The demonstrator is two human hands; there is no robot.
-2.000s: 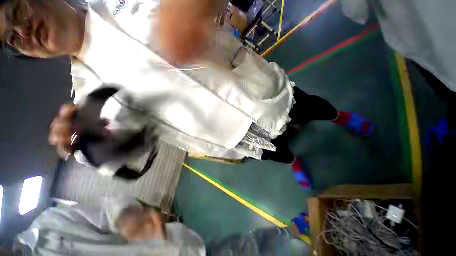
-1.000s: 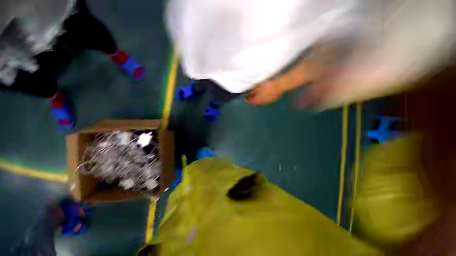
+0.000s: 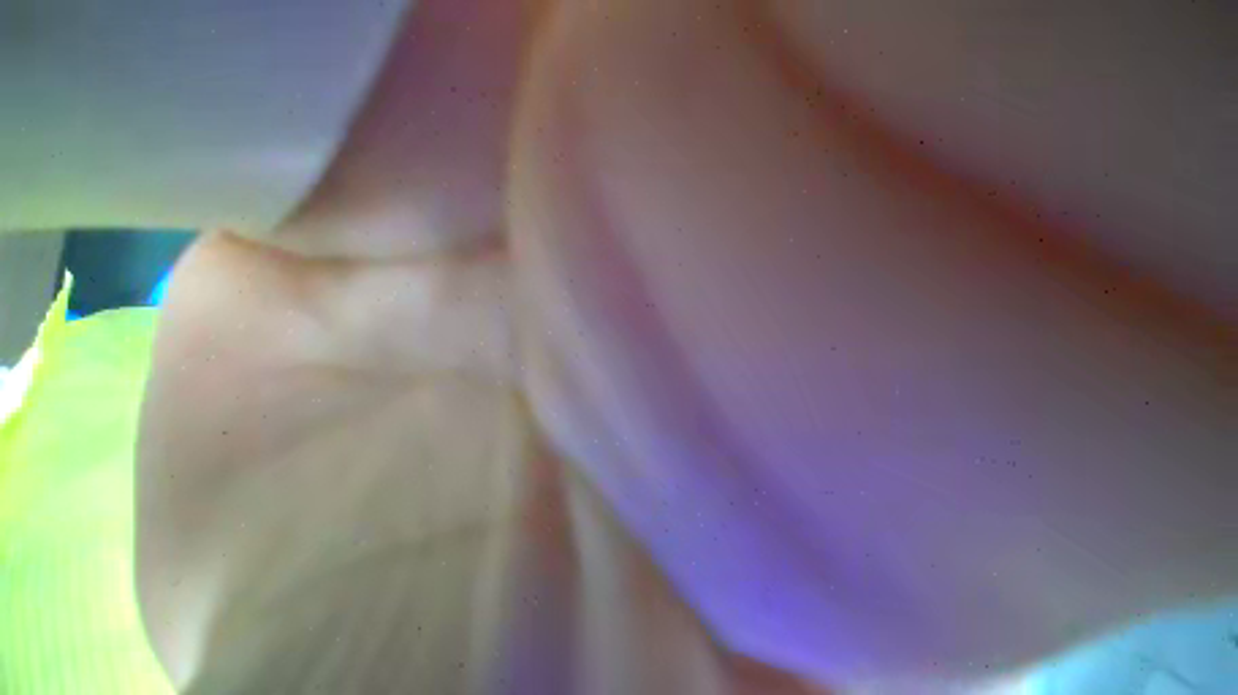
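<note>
A hand [image 3: 760, 353] is right up against the camera and fills most of the view. Its skin folds are large and blurred. I cannot tell whether it is my left hand, my right hand or another person's. Its fingertips and anything it may hold are not visible. A smooth pale surface [image 3: 149, 109], cloth or skin, covers the upper left corner.
Bright yellow-green cloth with fine lines [image 3: 82, 502], like a smock, shows at the left edge. A small patch of dark green floor [image 3: 116, 258] shows above it. Something pale blue [image 3: 1154, 659] is at the bottom right corner.
The hand now covers nearly the whole view. The open carton of cables, the blue footwear and the person in white no longer show. The yellow cloth is now only at the left edge.
</note>
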